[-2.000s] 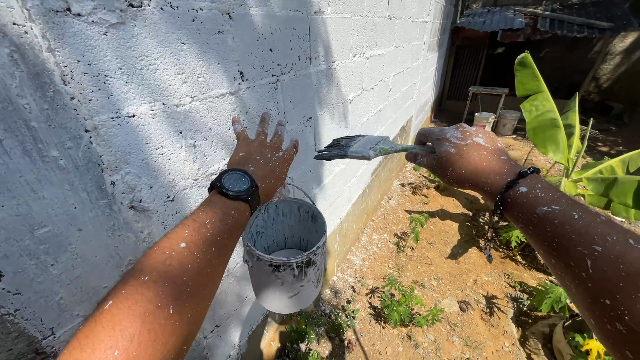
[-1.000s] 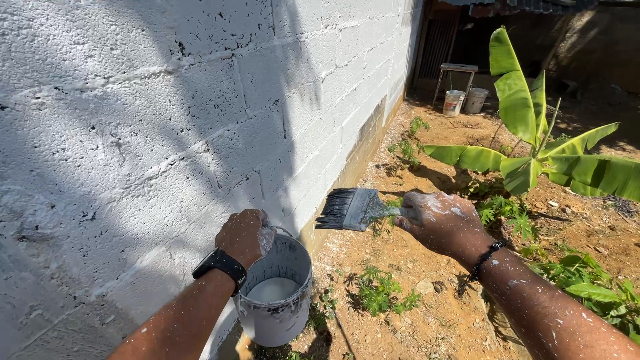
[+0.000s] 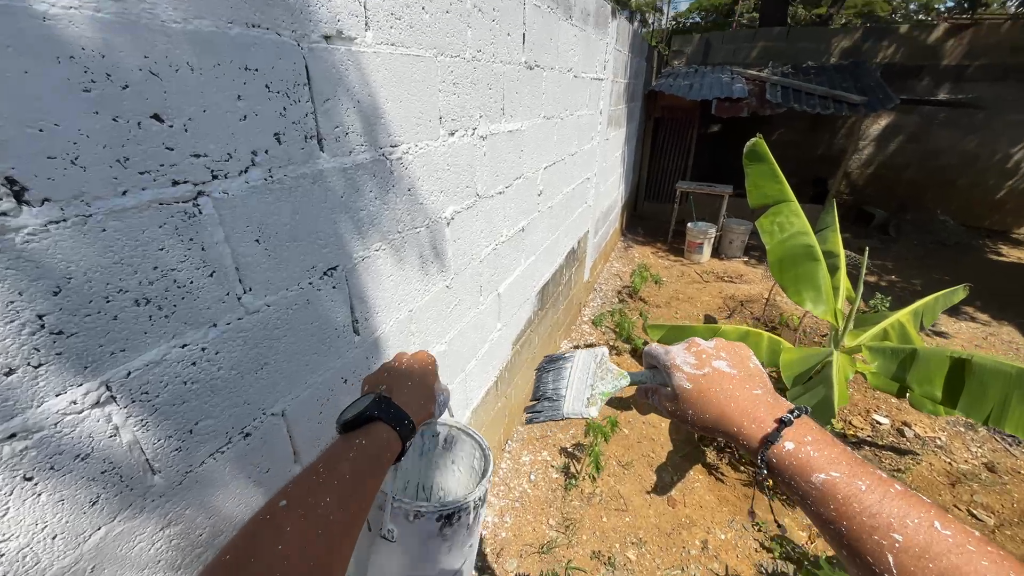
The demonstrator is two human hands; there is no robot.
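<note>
My right hand (image 3: 708,384), spotted with white paint, grips the handle of a wide paintbrush (image 3: 572,384). Its bristles point left, dark with some white on them, and touch nothing. At lower center my left hand (image 3: 410,384), with a black watch at the wrist, is closed at the wire handle of a paint bucket (image 3: 432,516); the fingers are mostly hidden. White paint coats the bucket's inside wall and rim. Left of both hands stands a concrete block wall (image 3: 384,200), painted white, with dark pits in its surface and a bare strip (image 3: 528,344) along its base.
A banana plant (image 3: 836,344) spreads its leaves beyond my right hand. Small weeds (image 3: 596,448) grow from the dirt ground (image 3: 632,496). Farther off are two buckets (image 3: 700,242), a small wooden stand (image 3: 704,189) and a metal-roofed shelter (image 3: 720,84).
My left hand was spread open above the bucket two seconds ago and is now closed at its handle. The brush stays in my right hand. The view has tilted up.
</note>
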